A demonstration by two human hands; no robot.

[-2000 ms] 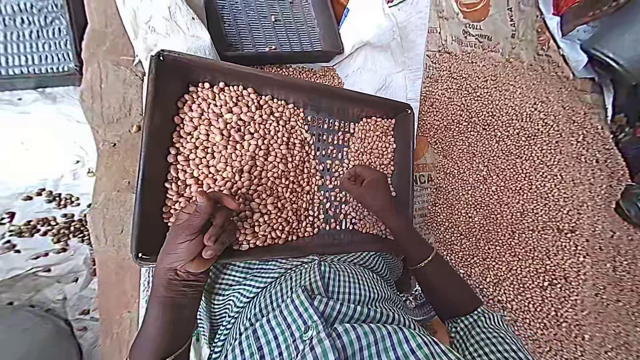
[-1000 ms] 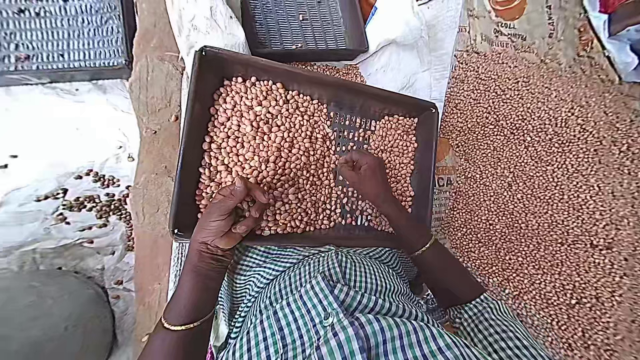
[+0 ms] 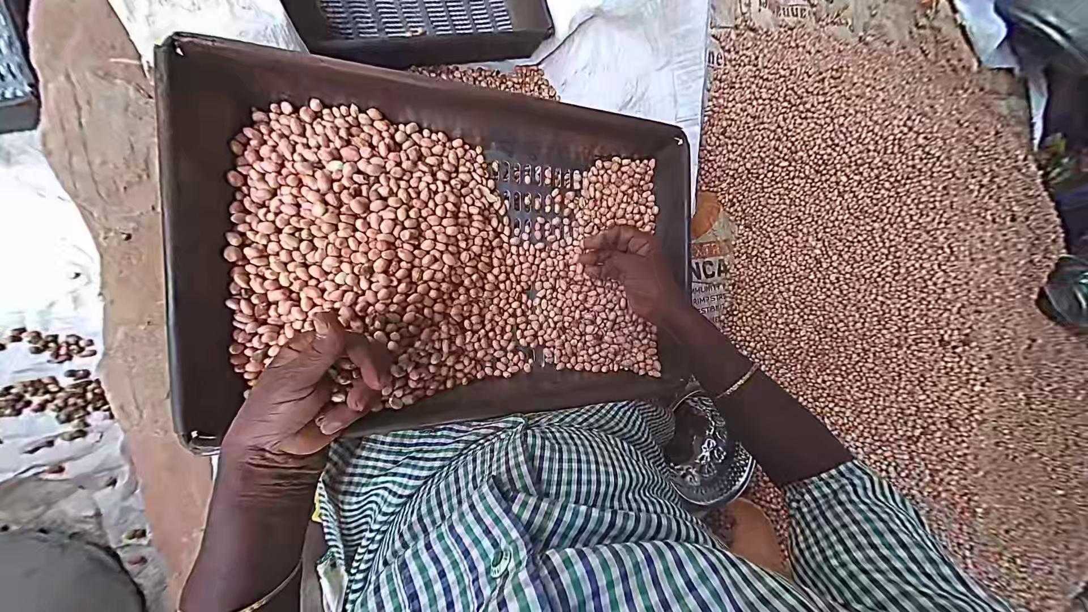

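Note:
A dark plastic tray (image 3: 425, 76) with a slotted bottom lies tilted across my lap. Shelled peanuts (image 3: 357, 212) fill its left and middle, and a smaller patch of nuts (image 3: 595, 323) covers the right side, with bare slots showing between them near the top. My left hand (image 3: 319, 387) rests at the lower left of the nuts, fingers curled and apart; whether a nut is between them cannot be told. Over the right patch is my right hand (image 3: 629, 268), thumb and fingertips brought together; anything pinched there is too small to see.
A second slotted tray (image 3: 425, 47) lies beyond mine. Nuts (image 3: 867, 255) spread widely over sacking at the right. A metal bowl (image 3: 710, 450) stands beside my lap. Dark pods or nuts (image 3: 59, 395) lie on white sheeting at the left, near a grey rounded object (image 3: 64, 574).
My right hand has moved right over the tray, from the gap between the nuts to the right patch. Nuts now cover much of the lower gap. My left hand stays at the lower left.

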